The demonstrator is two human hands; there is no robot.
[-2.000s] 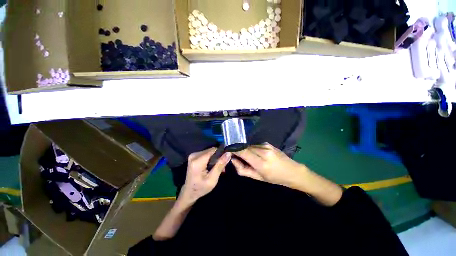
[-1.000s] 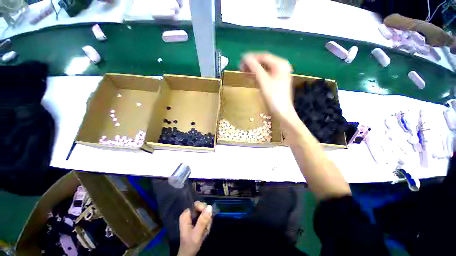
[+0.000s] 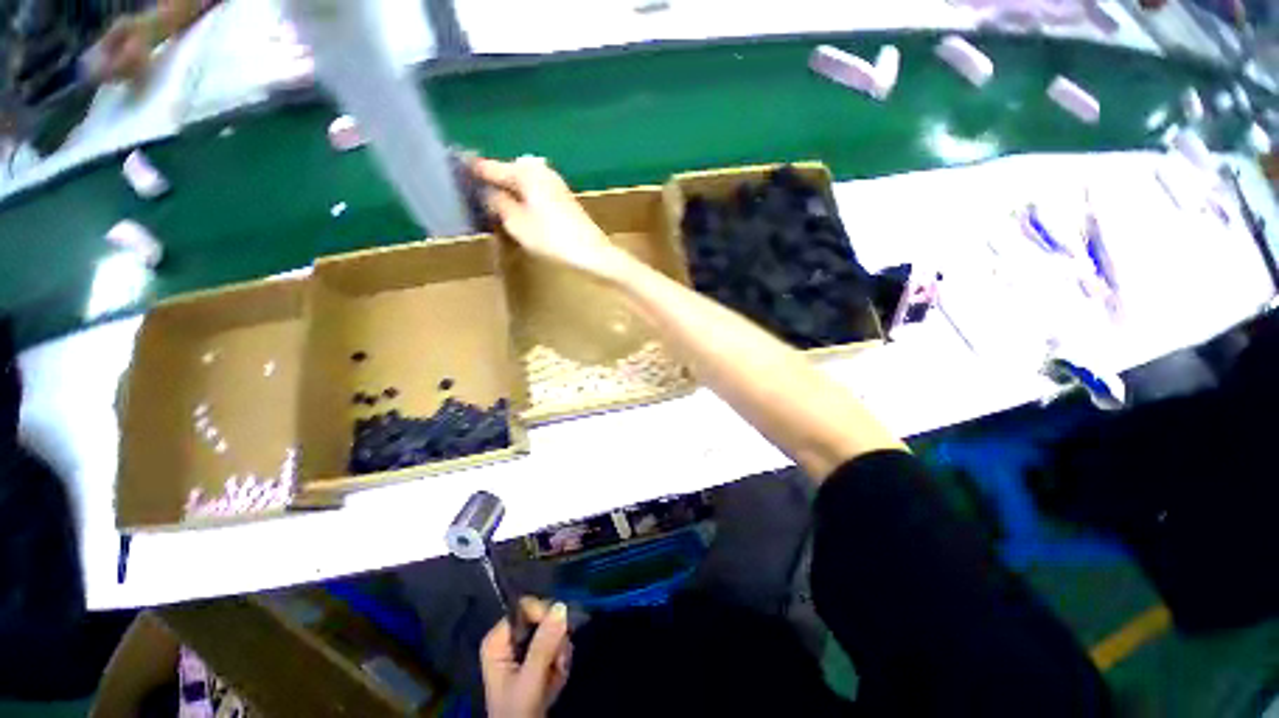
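Observation:
My left hand (image 3: pixel 528 665), low in the middle, is closed around the dark handle of a small hammer (image 3: pixel 477 523), its silver head pointing up. My right hand (image 3: pixel 540 211) reaches over the back edge of the tray of cream caps (image 3: pixel 596 379), beside the pale post. A dark piece (image 3: pixel 476 191) shows at its fingertips, blurred, and its shape is hard to tell. The right forearm crosses over the cream caps tray. Black round caps (image 3: pixel 428 435) lie in the tray to the left, and pink caps (image 3: pixel 250 490) in the leftmost one.
Black pieces (image 3: pixel 772 253) fill the rightmost tray. A green conveyor belt (image 3: pixel 631 112) behind carries pale pink oblong units (image 3: pixel 846 68). White and blue parts (image 3: pixel 1087 253) lie on the bench at right. A deep carton (image 3: pixel 267 652) stands at lower left. A person's hand (image 3: pixel 126 53) shows at upper left.
My right hand has left my left hand over the lap and moved up and forward, then leftward to the post. The hammer stays in my left hand. The view has tilted and shifted.

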